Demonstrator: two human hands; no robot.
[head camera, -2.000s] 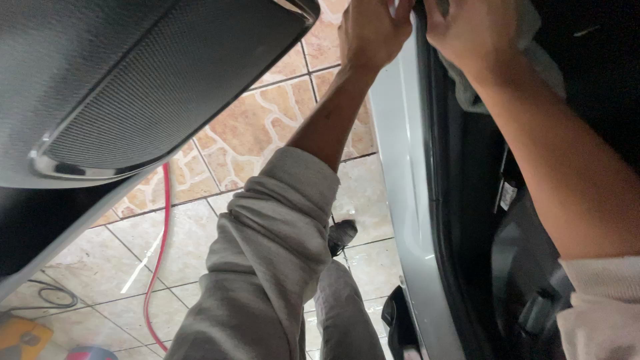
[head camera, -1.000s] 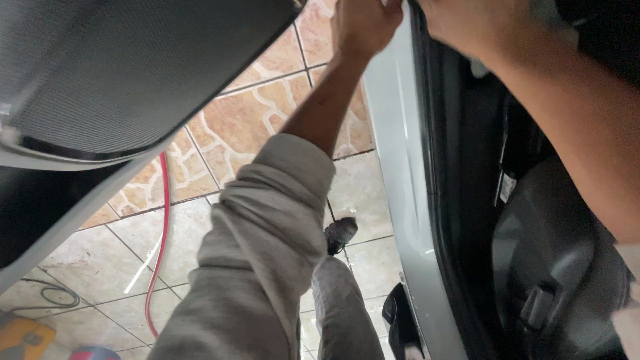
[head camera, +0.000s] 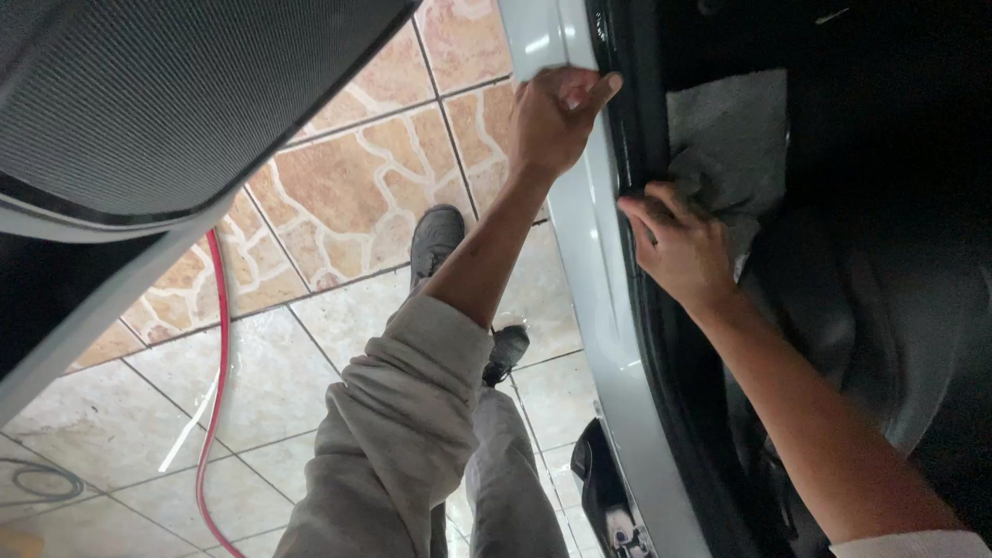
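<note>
The light-coloured door sill of a car (head camera: 597, 287) runs down the middle of the head view, with a black rubber door seal (head camera: 632, 256) along its inner edge. My left hand (head camera: 559, 116) lies over the upper part of the sill, fingers curled and thumb reaching to the seal. Lower down, my right hand (head camera: 682, 244) touches the seal with its fingertips from the cabin side. Whether either hand pinches the seal cannot be told. A grey cloth (head camera: 732, 147) lies in the dark footwell just beyond my right hand.
The open car door with its ribbed panel (head camera: 170, 101) fills the upper left. A red hose (head camera: 221, 349) crosses the tiled floor (head camera: 271, 395), and a thin coiled cable (head camera: 50, 480) lies at the lower left. My shoes stand between door and sill. A dark seat is at the right.
Both hands have come down along the sill from the top edge of the view and are now apart. The grey cloth, earlier partly behind the right arm, now shows plainly. Another shoe has come into view.
</note>
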